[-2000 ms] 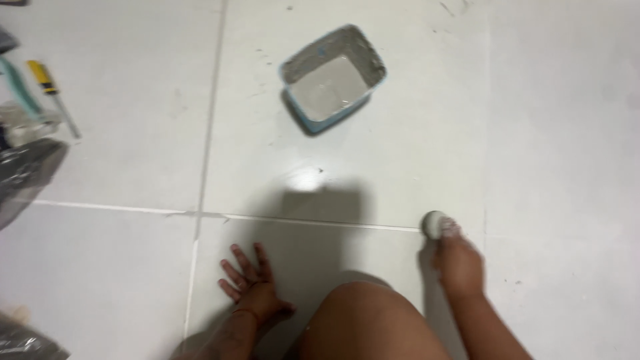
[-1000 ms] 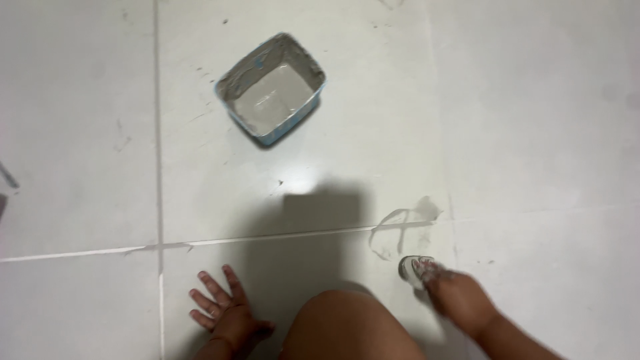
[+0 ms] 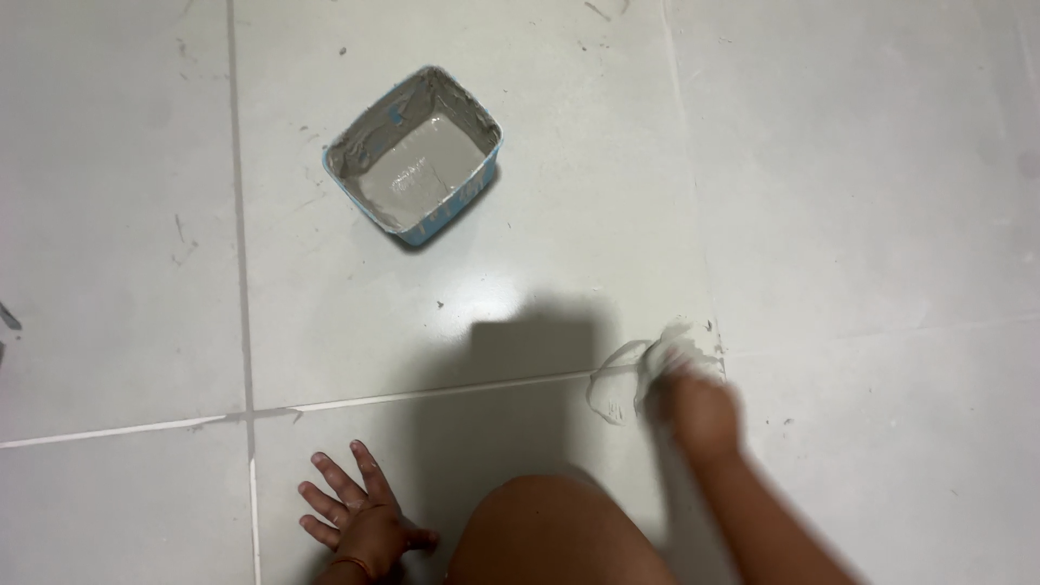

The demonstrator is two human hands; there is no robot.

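My right hand [image 3: 700, 406] is blurred over the tile joint at the lower right, its fingers on a small roundish thing that I cannot name. Wet grey grout [image 3: 691, 341] is smeared on the tile around those fingertips, with a thin curved streak to their left. My left hand [image 3: 357, 508] rests palm down on the floor tile at the lower left, fingers spread, holding nothing. Ahead of both hands stands a blue plastic tub [image 3: 439, 215], coated inside with grey grout that also covers its bottom.
Large pale floor tiles [image 3: 861, 203] meet at joints, some filled grey and some whitish. My bare knee [image 3: 552, 536] is between my hands. Part of a dark object [image 3: 9, 317] shows at the left edge. Small crumbs and smears dot the tiles.
My right hand has moved over the joint, and grey smears now lie on tile that was clean two seconds ago. My left hand stays spread on the floor. The view has shifted right.
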